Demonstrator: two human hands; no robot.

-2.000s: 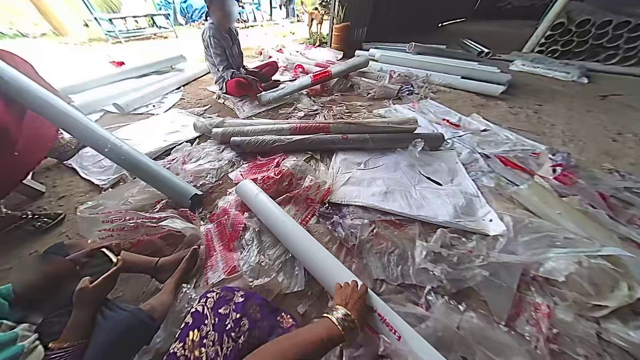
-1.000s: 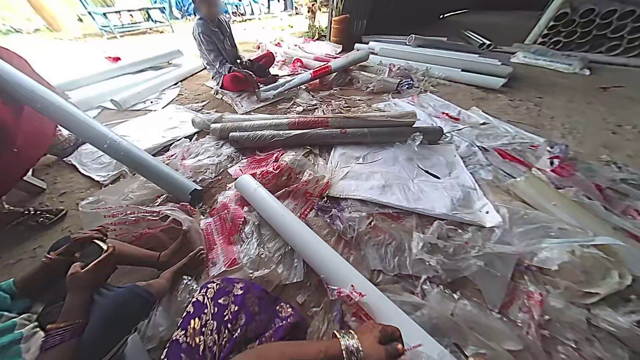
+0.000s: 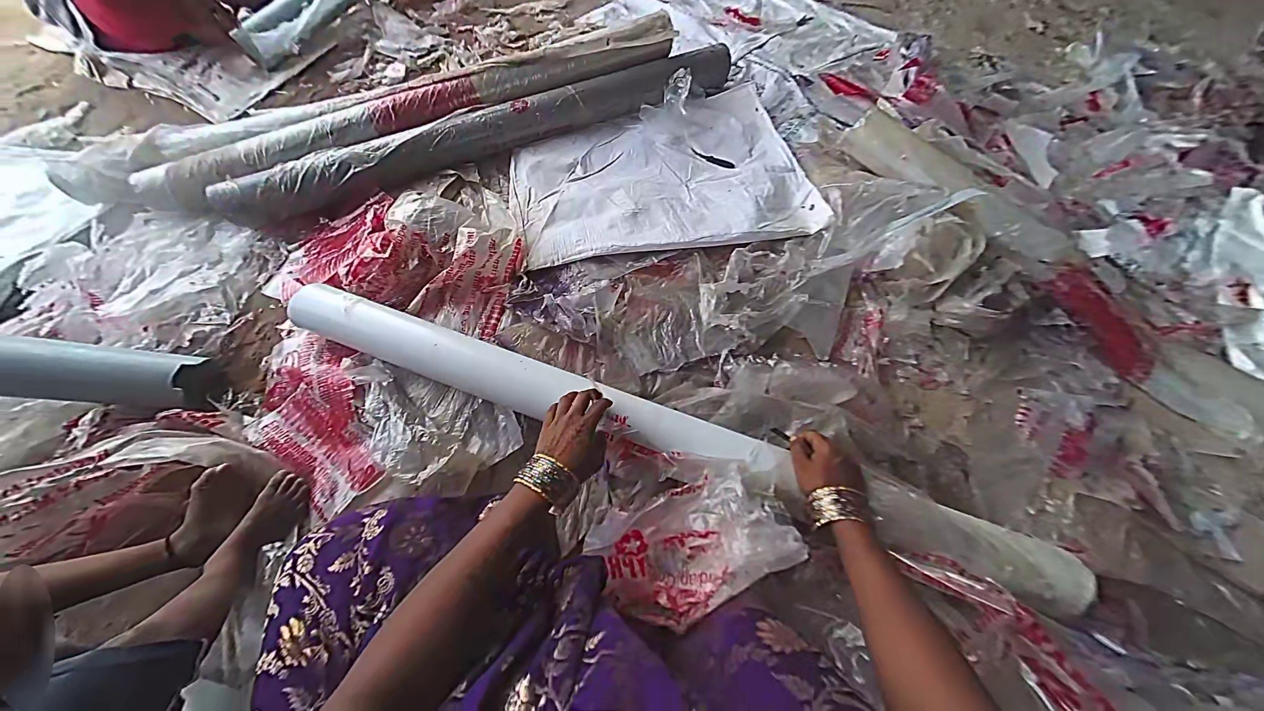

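Note:
A long white pipe (image 3: 444,365) lies slantwise across the ground in front of me, its right part still inside clear plastic wrap (image 3: 978,543). My left hand (image 3: 575,432) rests on the pipe near its middle, fingers over its upper side, with torn red-printed plastic film (image 3: 681,553) hanging just below. Farther right, at the pipe's wrapped part, my right hand (image 3: 825,462) is closed on a small dark, thin tool (image 3: 780,434), whose kind I cannot tell. Bangles circle both wrists.
Wrapped pipes (image 3: 474,123) lie beyond, beside a flat white sack (image 3: 671,178). A grey pipe (image 3: 89,370) comes in from the left. Another person's bare feet (image 3: 237,513) are at lower left. Crumpled plastic film (image 3: 987,395) covers much of the ground.
The view has turned down and right. Both my hands are now in view on the pipe, where the earlier frames show only one. Loose plastic film now hangs off the pipe's near side.

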